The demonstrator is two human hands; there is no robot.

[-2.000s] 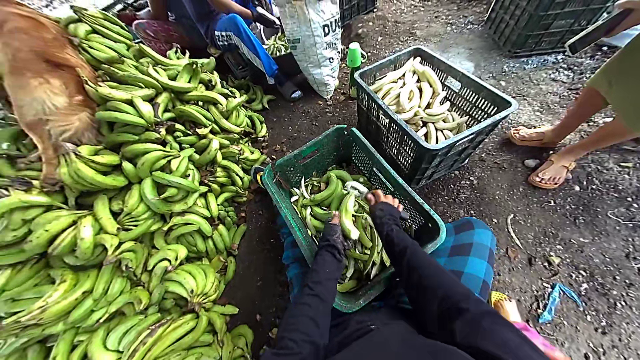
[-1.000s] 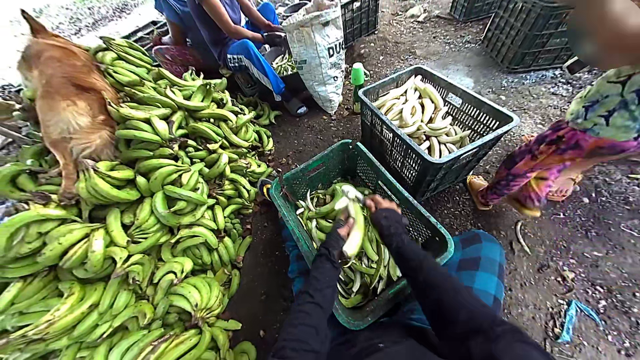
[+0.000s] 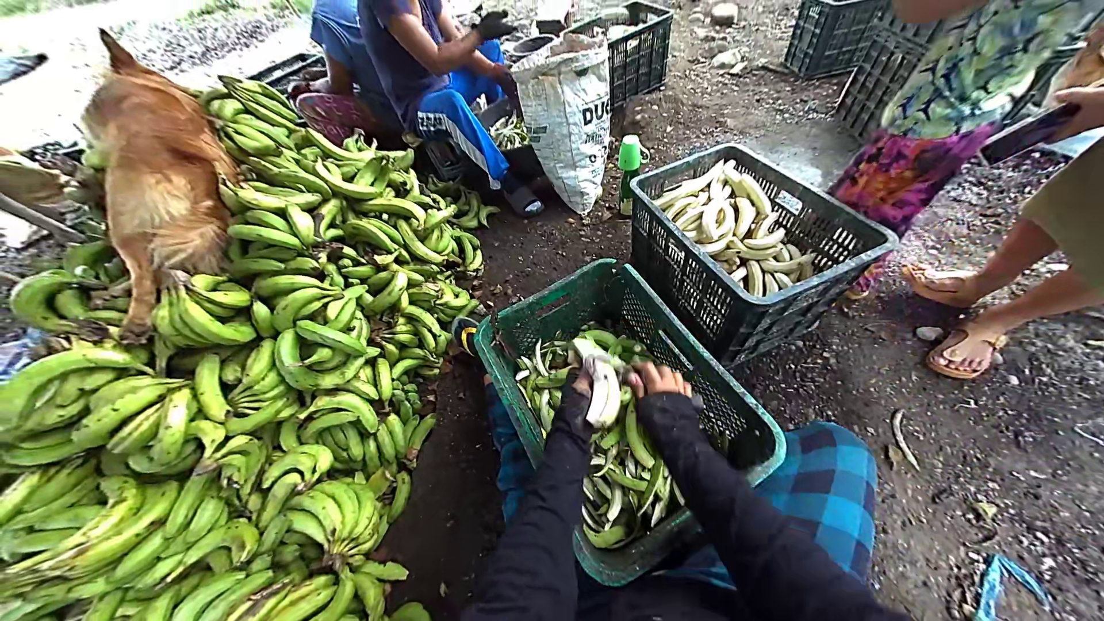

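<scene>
Over a green plastic crate [image 3: 768, 423] of green banana peels [image 3: 625, 483], my left hand [image 3: 580, 385] is closed on a pale, mostly peeled banana [image 3: 605, 392]. My right hand [image 3: 660, 380] is beside the banana's right side, fingers curled; whether it holds a tool is hidden. Peeled bananas [image 3: 742, 224] lie in a black plastic crate [image 3: 828, 280] just behind and right of the green one. A large heap of green unpeeled bananas [image 3: 319, 345] spreads along the left.
A brown dog [image 3: 164, 164] stands on the heap. Seated people [image 3: 414, 52] work beyond it, near a white woven sack [image 3: 569, 121] and a green bottle [image 3: 629, 172]. Standing people [image 3: 966, 259] are at the right, one holding a phone [image 3: 1031, 134]. More black crates [image 3: 832, 36] stand behind.
The banana at my left hand showed green skin two seconds ago and now looks mostly white. A person in a patterned skirt has come into view and moved behind the black crate.
</scene>
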